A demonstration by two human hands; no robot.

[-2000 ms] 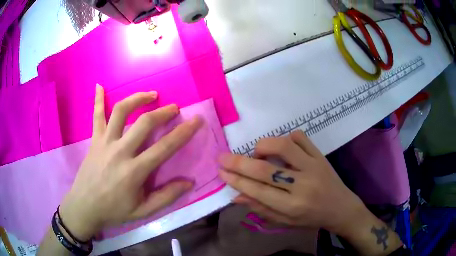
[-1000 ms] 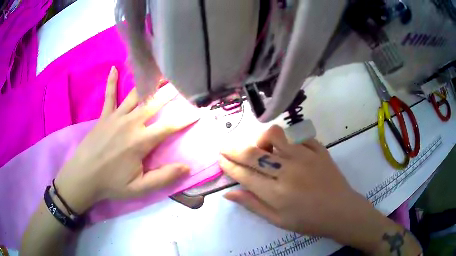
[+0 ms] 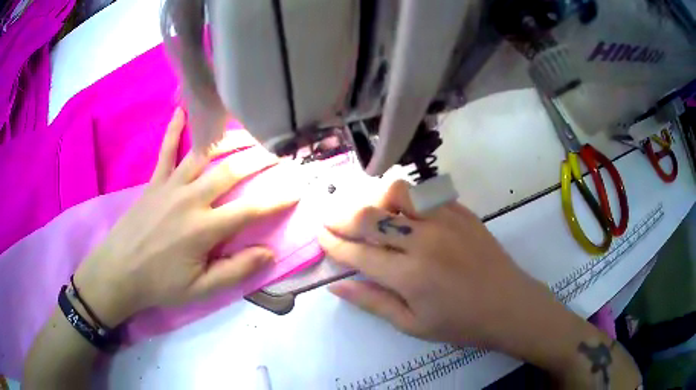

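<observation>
A paler pink piece (image 3: 61, 236) lies on a magenta panel (image 3: 130, 99), whose edge shows as a narrow strip near my right fingertips. My left hand (image 3: 183, 221) lies flat on the pale pink cloth with fingers spread, holding nothing. My right hand (image 3: 435, 266) rests at the cloth's right corner, its fingertips at the edge; whether they pinch it is unclear. The white sewing machine head (image 3: 320, 68) stands just beyond both hands. Lamp glare washes out the cloth near the needle, and the presser foot is only partly visible.
Fabric shears (image 3: 595, 198) with yellow and red handles lie right of the machine, with smaller red-orange scissors (image 3: 661, 158) farther right. A printed ruler (image 3: 610, 259) runs along the front table edge. More magenta cloth (image 3: 30, 68) hangs at the far left.
Since two seconds ago, the cloth and both hands have come beneath the machine head as the view shifted. Over the last second, the hands and cloth show only a slight shift left in view.
</observation>
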